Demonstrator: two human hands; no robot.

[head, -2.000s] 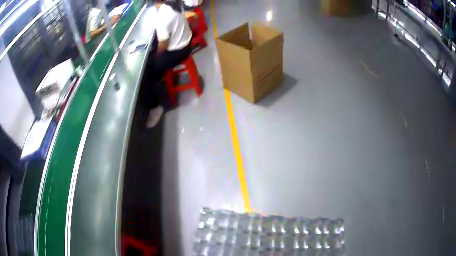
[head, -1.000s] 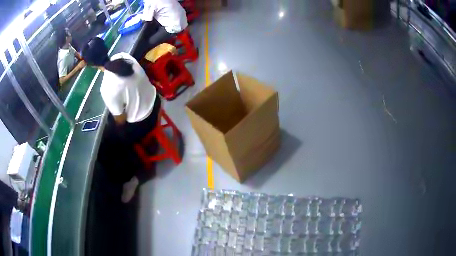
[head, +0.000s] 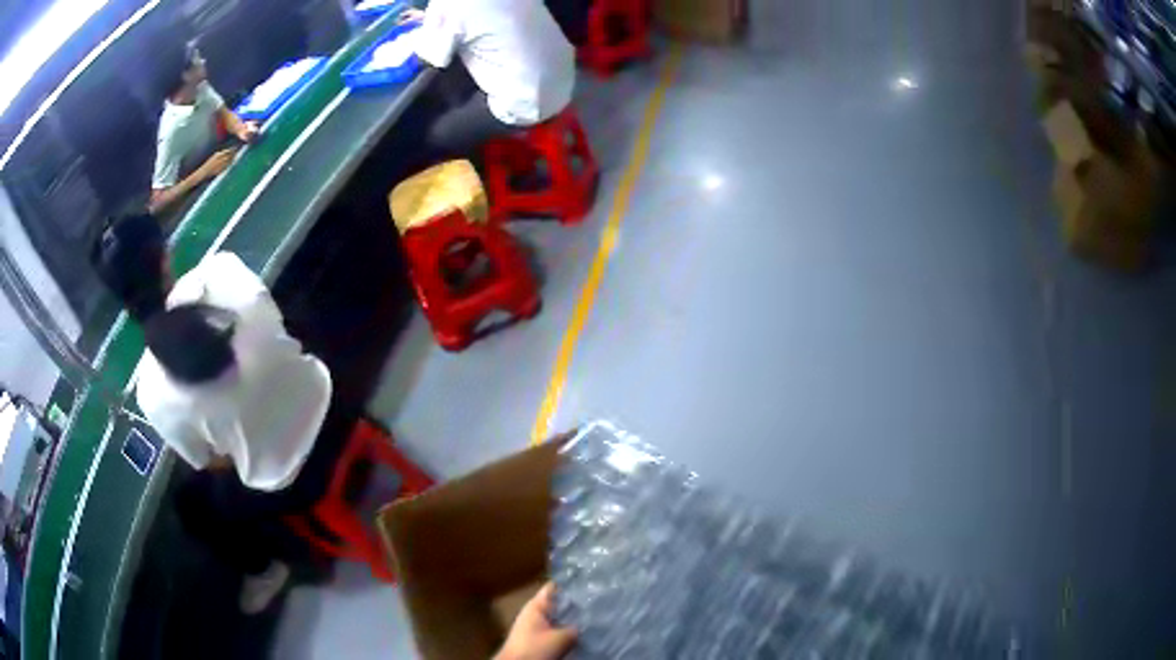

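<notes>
A clear, shiny blister tray [head: 735, 567] with rows of moulded pockets lies across the bottom of the view, tilted and blurred at its right. My left hand [head: 535, 629] shows at the bottom edge, its fingers on the tray's left edge. My right hand is not in view. An open brown cardboard carton [head: 471, 542] stands on the floor just left of the tray, partly hidden behind it.
A person in white [head: 239, 374] sits at the green conveyor belt [head: 290, 168] on the left; others sit farther along. Red stools [head: 471, 290] stand beside it. Blue bins [head: 384, 62] are on the bench. A yellow line [head: 600, 264] runs ahead. Another carton [head: 1096, 194] is far right.
The view has moved forward and turned, so the carton is now close at the lower left. The tray tilts down to the right. My left hand has come into view on its edge.
</notes>
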